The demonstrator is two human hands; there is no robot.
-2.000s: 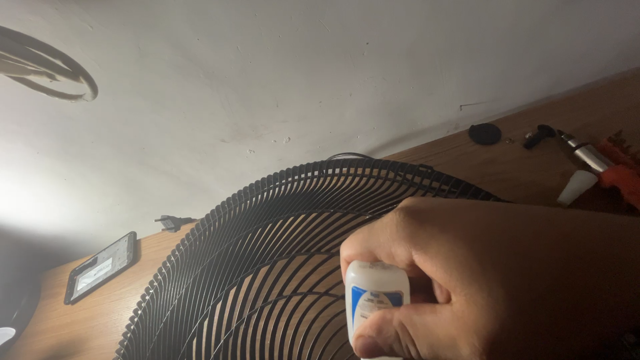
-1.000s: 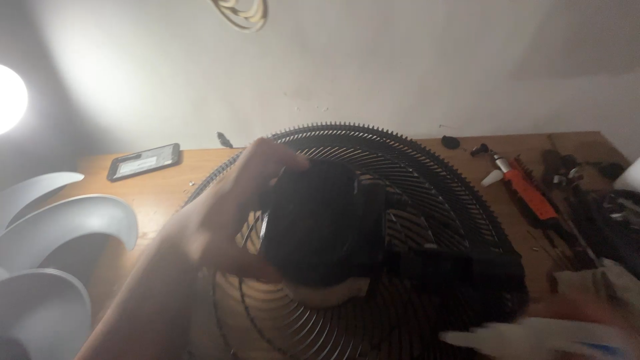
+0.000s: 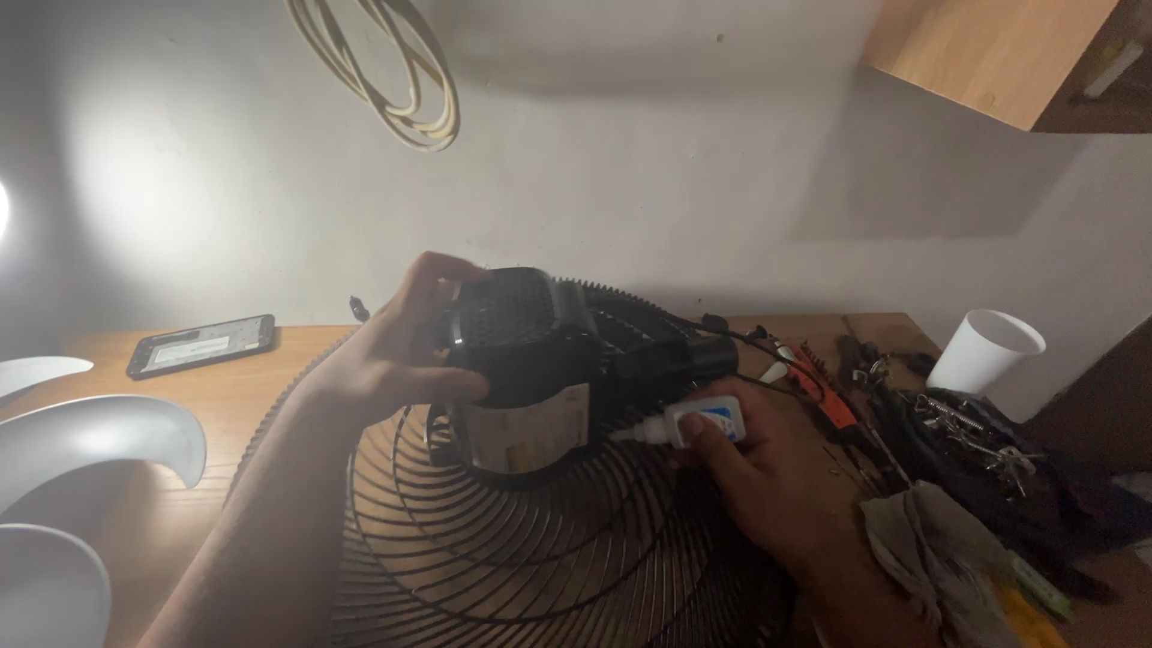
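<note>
A black fan motor housing (image 3: 513, 360) with a pale label rests on the black fan grille (image 3: 504, 576) on the wooden table. My left hand (image 3: 387, 346) grips the housing from its left side, fingers at the top and thumb at the front. Low to the right of the housing, my right hand (image 3: 742, 459) holds a small white glue bottle (image 3: 706, 423) with a blue label. The bottle lies nearly level, its nozzle pointing left, close to the housing's lower right edge. Whether the nozzle touches anything cannot be told.
Grey fan blades (image 3: 108, 432) and a phone-like device (image 3: 202, 346) lie at left. On the right are an orange-handled tool (image 3: 823, 391), a white cup (image 3: 985, 351), metal bits on dark cloth (image 3: 972, 423) and a grey rag (image 3: 940, 540). A wall cabinet (image 3: 999, 54) juts out above.
Two seconds ago, a hand held the bottle over the grille. The motor housing has since come into view in my left hand, and the bottle has moved beside it. The view has shifted.
</note>
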